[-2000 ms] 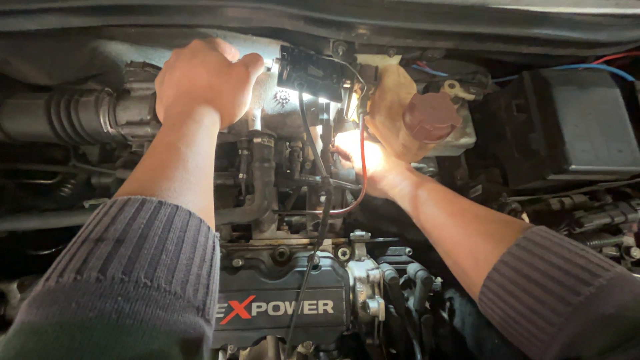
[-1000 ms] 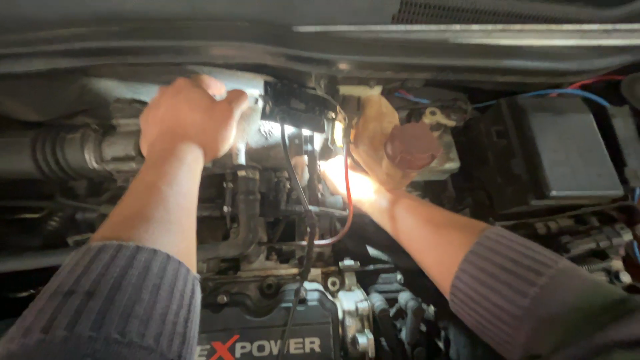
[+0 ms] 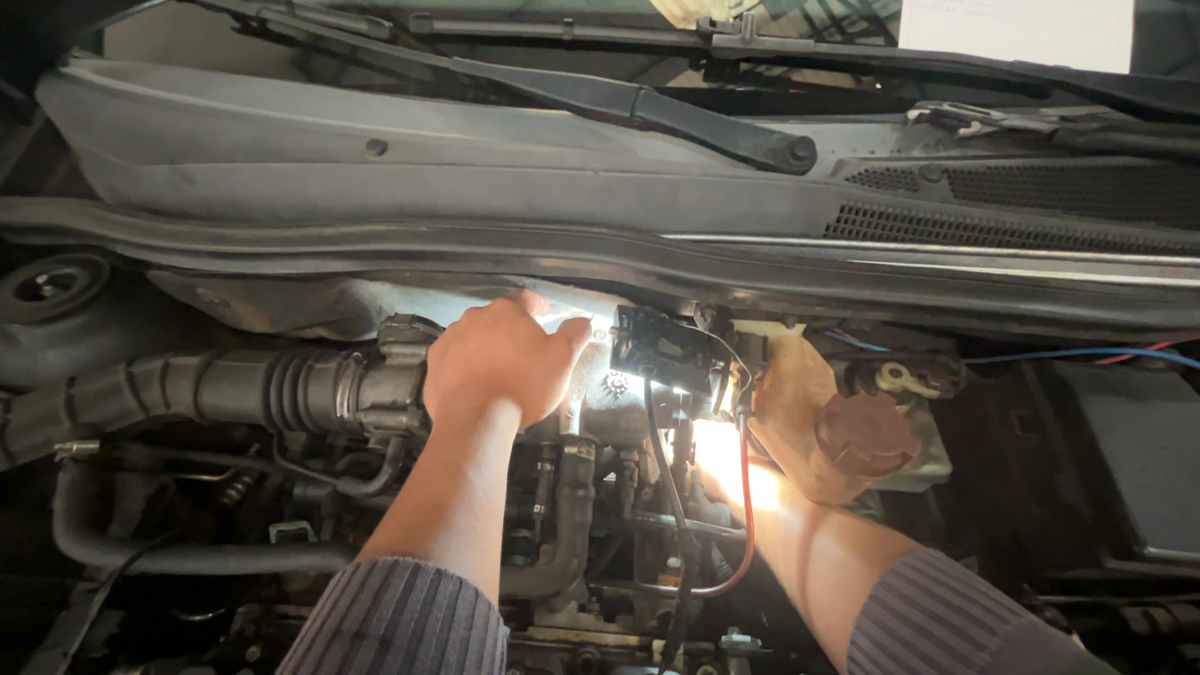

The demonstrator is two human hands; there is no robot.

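My left hand (image 3: 502,361) rests with its back toward the camera on the rear of the engine, between the throttle body (image 3: 394,380) and a black work lamp (image 3: 666,347). Its thumb points toward the lamp; what the fingertips touch is hidden. Low behind the engine, under the lamp, my right hand (image 3: 736,459) reaches in; glare and engine parts hide its fingers. A red wire (image 3: 747,506) and a black cable (image 3: 661,450) hang from the lamp. Right of it stands a yellowed plastic reservoir (image 3: 787,384) with a reddish-brown cap (image 3: 867,431).
The ribbed intake hose (image 3: 225,386) runs off to the left. A black coolant hose (image 3: 572,516) bends down between my forearms. Beyond the hands lie the cowl panel (image 3: 525,169) and wiper arm (image 3: 722,127). A dark battery (image 3: 1134,450) sits at the right.
The view has tilted up toward the windshield. My left hand stays left of the lamp and my right hand stays reached in beneath it.
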